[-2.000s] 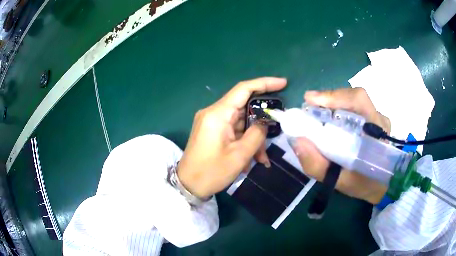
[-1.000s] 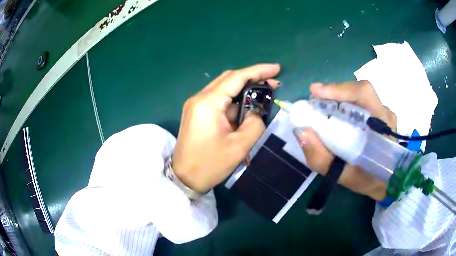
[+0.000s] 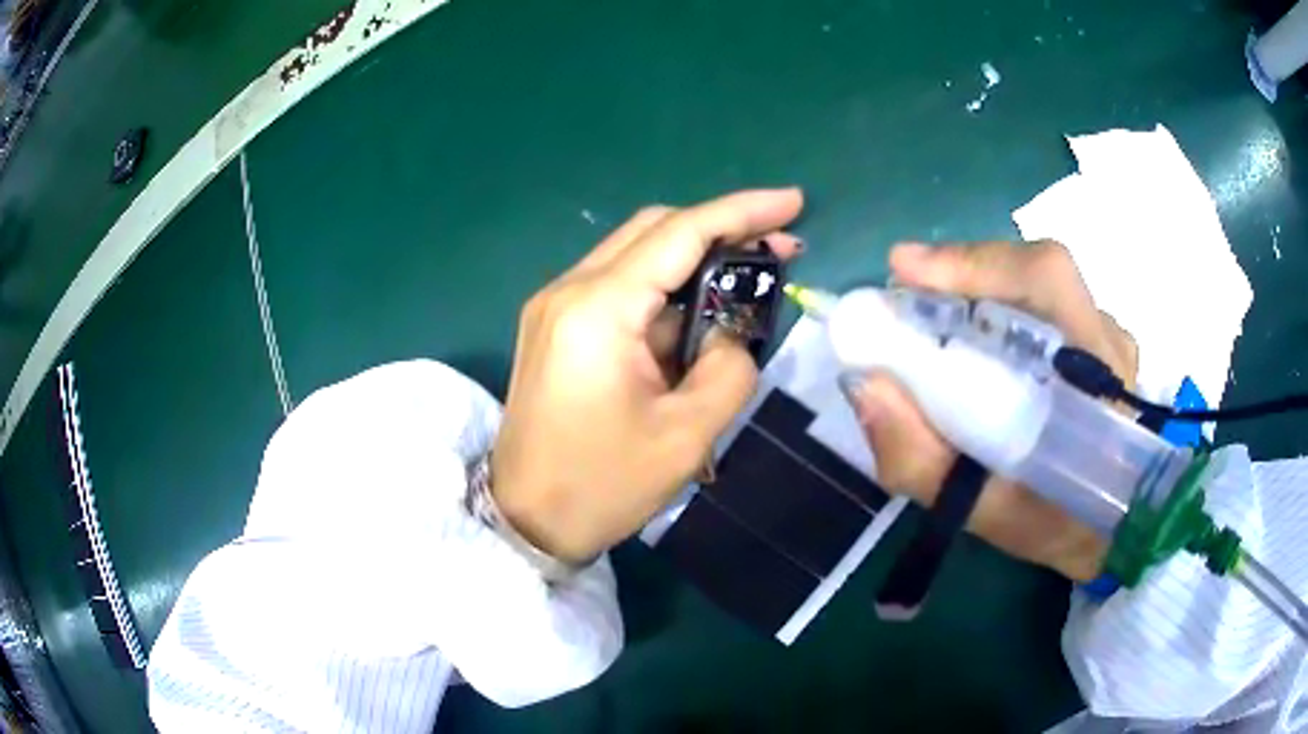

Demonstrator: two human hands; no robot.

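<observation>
My left hand [image 3: 617,380] holds a small black watch housing [image 3: 740,298], open side up, with white dabs inside. The pad sheet [image 3: 782,502], black rectangles on white backing, shows below the housing; its upper left part is hidden by my left hand. My right hand [image 3: 1011,387] grips the dispensing syringe [image 3: 947,376], a clear barrel filled with white. The yellowish-green needle [image 3: 803,298] points at the housing's right edge, just beside it. The green barrel adapter [image 3: 1159,519] is at the syringe's rear. A dark strap-like piece [image 3: 932,545] hangs below my right hand.
White ragged wiping paper [image 3: 1148,244] lies at right. A black cord [image 3: 1219,412] and clear air hose [image 3: 1269,581] run off right. A worn white rail [image 3: 187,187] curves across the left, with another small black housing [image 3: 128,155] beyond it. A narrow pad strip [image 3: 93,516] lies far left.
The needle was over the housing two seconds ago and has moved right, off it. A larger white dab now shows at the housing's upper right. My left hand has shifted slightly left.
</observation>
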